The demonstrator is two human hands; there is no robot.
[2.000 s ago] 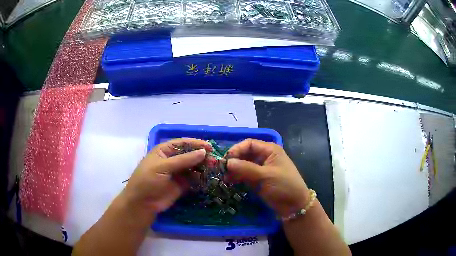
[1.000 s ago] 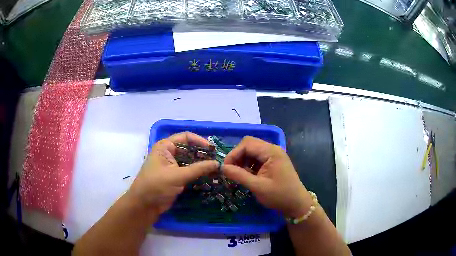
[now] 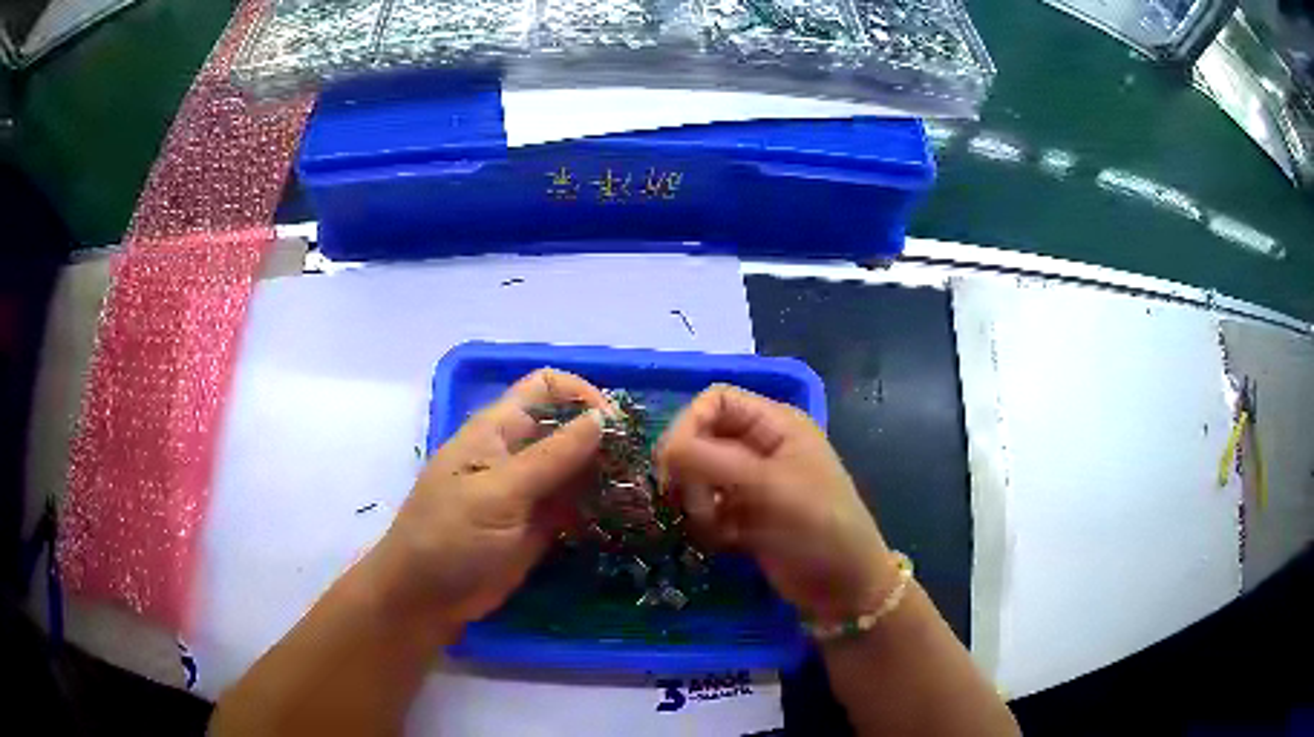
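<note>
A shallow blue tray point(image 3: 627, 651) lies on the white sheet, with small circuit boards point(image 3: 662, 573) with silver parts heaped in its middle. My left hand point(image 3: 497, 482) is over the tray's left half, thumb and fingertips closed on a board panel point(image 3: 611, 421) with silver parts, mostly hidden by the fingers. My right hand point(image 3: 749, 482) is over the tray's right half, a little apart from the panel. Its fingers are curled and blurred, and whether they hold a small piece cannot be told.
A long blue bin point(image 3: 613, 209) stands behind the tray and bears a clear compartment tray point(image 3: 605, 55) of small boards. Pink bubble wrap point(image 3: 162, 432) lies at the left. A black mat point(image 3: 879, 432), white sheet point(image 3: 1110, 475) and yellow-handled pliers point(image 3: 1241, 444) lie at the right.
My right hand has moved apart from the left fingertips, to the right. My left hand still holds the panel, now turned differently and less visible between the fingers.
</note>
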